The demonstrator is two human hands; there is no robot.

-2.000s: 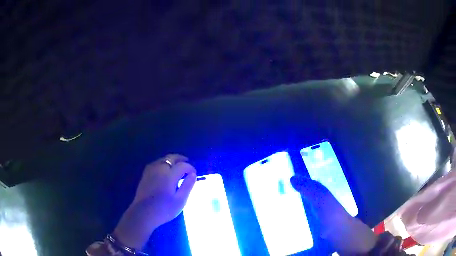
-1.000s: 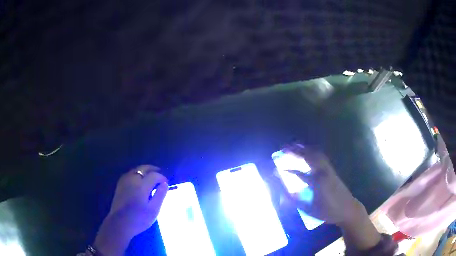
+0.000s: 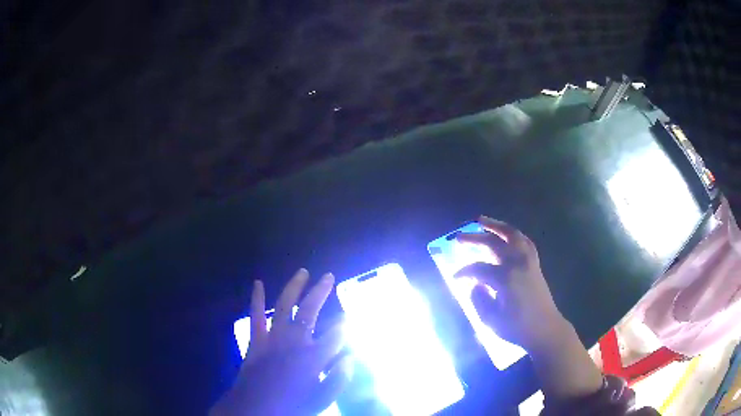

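Three lit smartphones lie in a row on the green bench mat. The middle smartphone (image 3: 398,341) glares white with a dark pill-shaped cutout at its top. My left hand (image 3: 292,349) is over the left smartphone (image 3: 242,335), fingers spread, hiding most of its screen; it seems to hold nothing. My right hand (image 3: 508,284) is over the right smartphone (image 3: 455,258), fingers bent across its screen and upper edge. Whether the fingers grip it or only touch it is unclear. The right smartphone shows blue and white.
The green bench mat (image 3: 520,162) has a white glare patch at the right. Dark foam (image 3: 244,81) hangs behind it. A grey metal bracket (image 3: 611,97) stands at the far right corner. Pink cloth (image 3: 691,301) and a red stool leg (image 3: 609,353) show beside the bench at the right.
My left hand has moved from the left smartphone's edge to over its screen, fingers now spread. My right hand has moved from the middle smartphone to the right one. The camera view has shifted.
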